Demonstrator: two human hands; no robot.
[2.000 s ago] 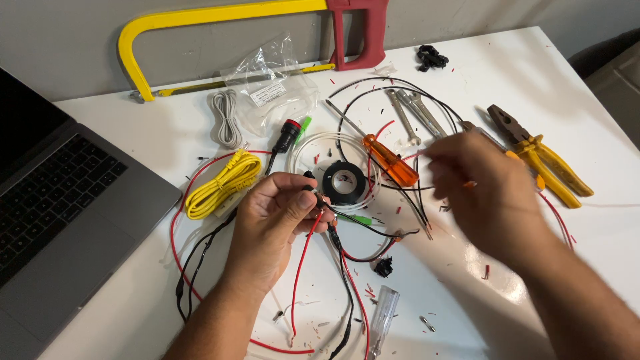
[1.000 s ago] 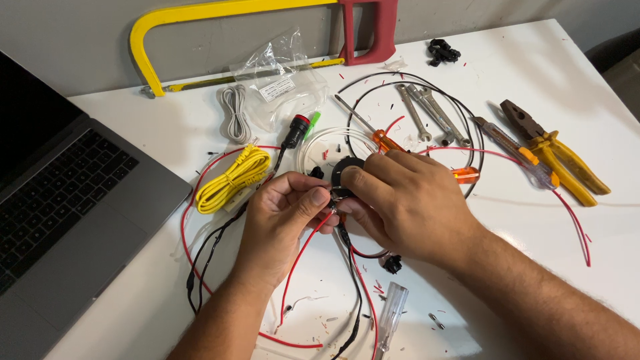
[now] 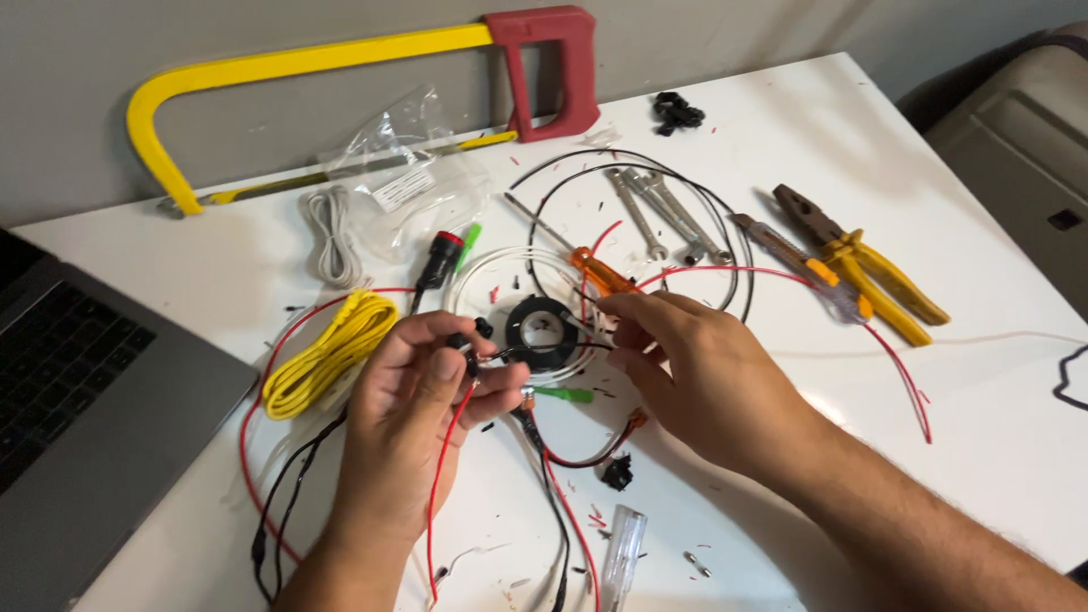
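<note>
My left hand (image 3: 425,395) holds a small black electrical part (image 3: 466,353) between thumb and fingers; a red wire (image 3: 444,459) hangs down from it. A thin black wire (image 3: 552,346) runs from this part across to my right hand (image 3: 688,365), whose thumb and fingers are around its far end; the exact grip is partly hidden. Beneath the wire lies a roll of black electrical tape (image 3: 518,327), inside a coil of white wire (image 3: 463,285). An orange-handled screwdriver (image 3: 599,270) lies just above my right fingers. Below the hands, red and black wires (image 3: 531,429) are joined under black tape.
A laptop (image 3: 170,433) is at the left, beside a yellow cord bundle (image 3: 327,353). Behind stand a hacksaw (image 3: 314,61) and a plastic bag (image 3: 408,191). Wrenches (image 3: 637,212), a utility knife (image 3: 795,259) and yellow-handled pliers (image 3: 884,285) lie to the right. Wire scraps are scattered about.
My right hand, close against my left one a second ago, has moved away to the right, and the black wire now shows between them. The screwdriver handle and tape roll are more exposed.
</note>
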